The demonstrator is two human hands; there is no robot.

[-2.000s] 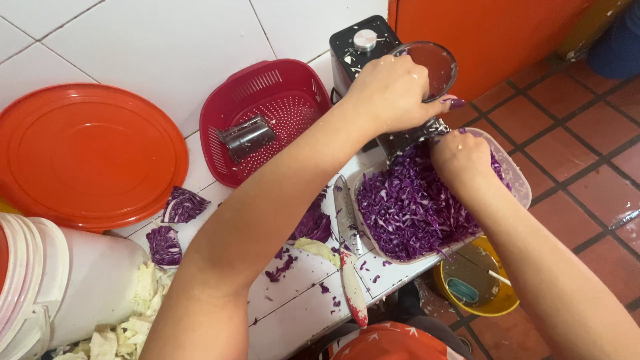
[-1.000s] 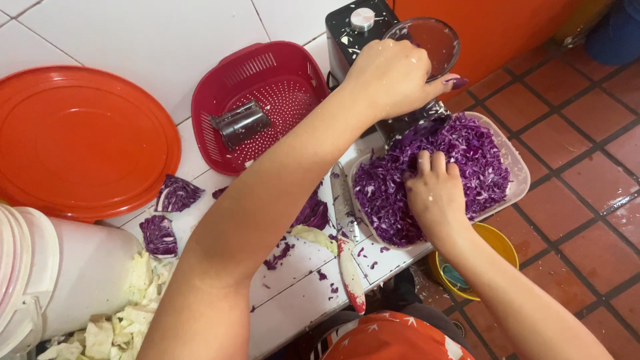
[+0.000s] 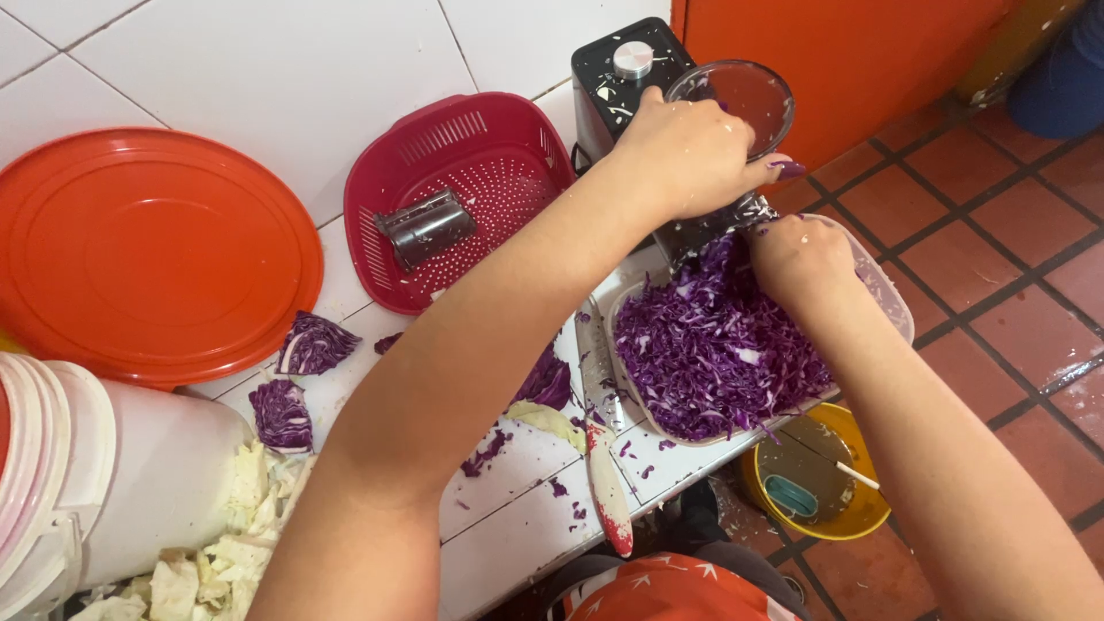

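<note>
My left hand (image 3: 690,155) rests over the near side of the clear round hopper (image 3: 772,112) of a black electric food slicer (image 3: 625,73); its palm side is hidden. My right hand (image 3: 802,254) is at the slicer's outlet, at the far edge of a plastic tub (image 3: 888,293) heaped with shredded purple cabbage (image 3: 716,354). Its fingertips are partly hidden, so whether it grips anything does not show. A knife (image 3: 608,483) with a worn white and red handle lies on the tiled counter beside the tub, near a cut piece of purple cabbage (image 3: 549,379).
A red colander (image 3: 466,129) holding a dark cylindrical part (image 3: 427,228) stands behind my left forearm. At left are an orange lid (image 3: 155,250), purple cabbage wedges (image 3: 315,343), a white bucket (image 3: 155,466) and pale cabbage pieces (image 3: 233,561). A yellow bucket (image 3: 862,517) of murky water stands below the counter edge.
My right hand has moved from on top of the shredded cabbage back up to the slicer's outlet. My left hand has stayed at the hopper.
</note>
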